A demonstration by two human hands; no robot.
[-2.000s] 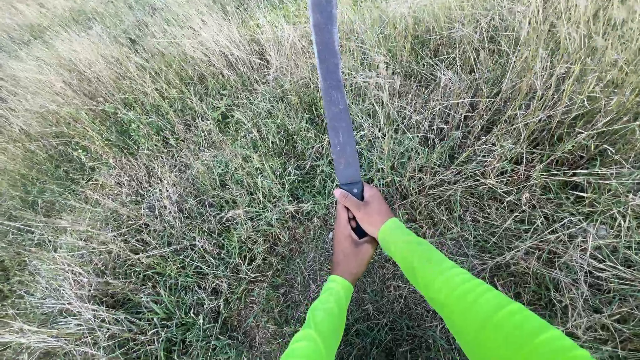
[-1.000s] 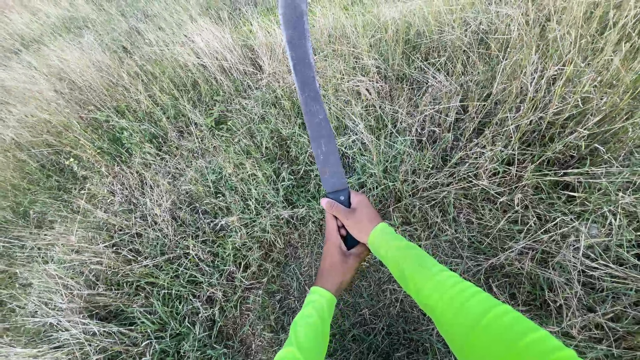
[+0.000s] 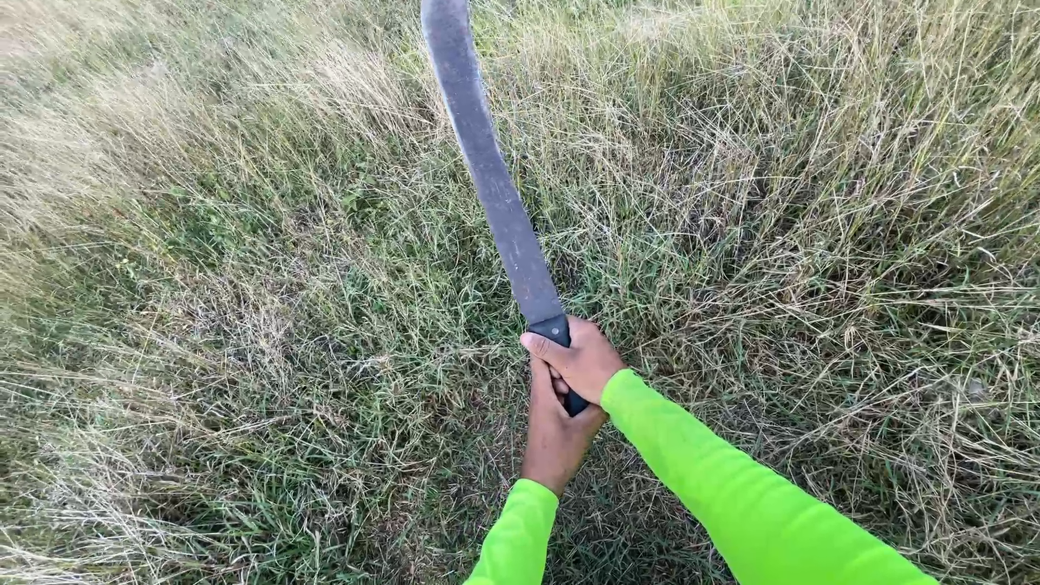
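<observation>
A machete [image 3: 504, 203] with a long, dark, scratched metal blade and a black riveted handle points up and slightly left, its tip at the top edge of the view. My right hand [image 3: 577, 357] grips the handle just below the blade, the thumb laid across it. Wrapped around the lower handle from beneath is my left hand [image 3: 556, 435], its fingers partly hidden behind the right hand. The handle's butt shows between the two hands. Both arms wear bright green sleeves.
Dense green grass [image 3: 390, 301] mixed with dry stalks covers the ground around the hands. Taller pale dry grass [image 3: 81, 138] stands at the upper left, and tangled straw-coloured stems [image 3: 853, 309] lie to the right.
Both hands keep their hold on the machete. Its blade leans further left than two seconds ago, when it stood closer to upright.
</observation>
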